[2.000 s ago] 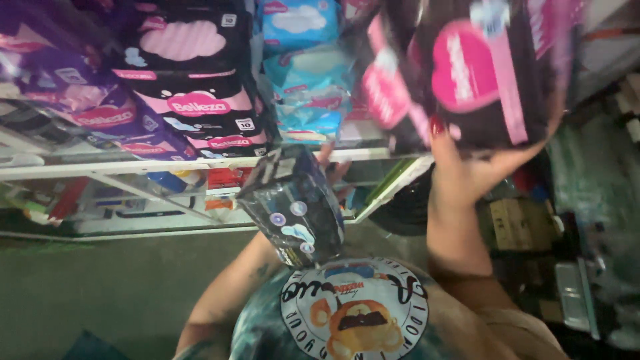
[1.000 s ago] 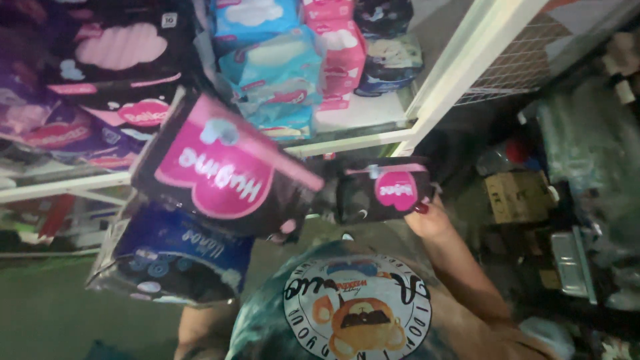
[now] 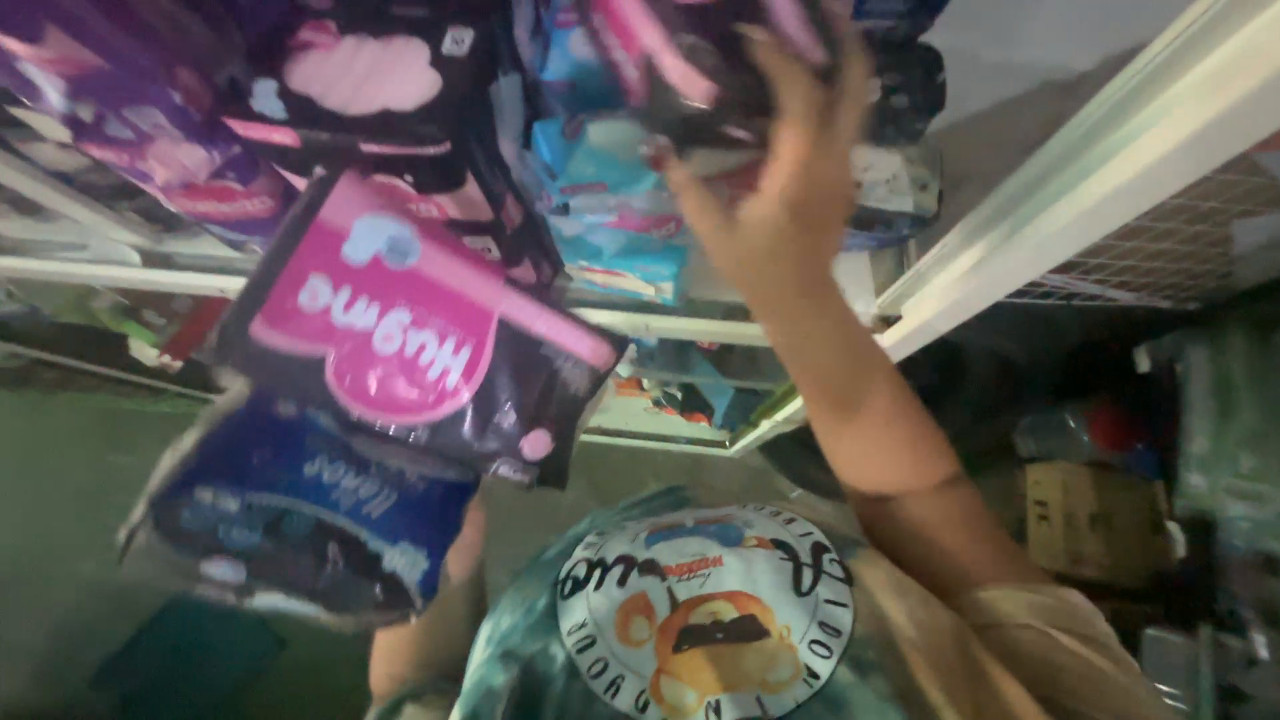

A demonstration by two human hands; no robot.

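My right hand (image 3: 800,190) is raised at the top middle and grips a black and pink plastic package (image 3: 720,70) over the shelf. On the left, a black package with a pink heart (image 3: 400,330) lies against a dark blue package (image 3: 310,510); both are held up in front of the shelf. My left hand is hidden behind them, with only the wrist (image 3: 465,540) and forearm showing. Light blue packages (image 3: 610,210) stand on the shelf just below and left of my right hand.
A white shelf edge (image 3: 690,328) runs across, meeting a slanted white post (image 3: 1060,190) at the right. Purple packages (image 3: 150,130) and black packages (image 3: 370,90) fill the shelf's left part. A wire grid (image 3: 1130,250) and a cardboard box (image 3: 1095,520) are at the right.
My right hand has moved up and over the shelf with a black and pink package. The blue and black packages at the left remain held together. One second ago the right hand was lower, beside the post.
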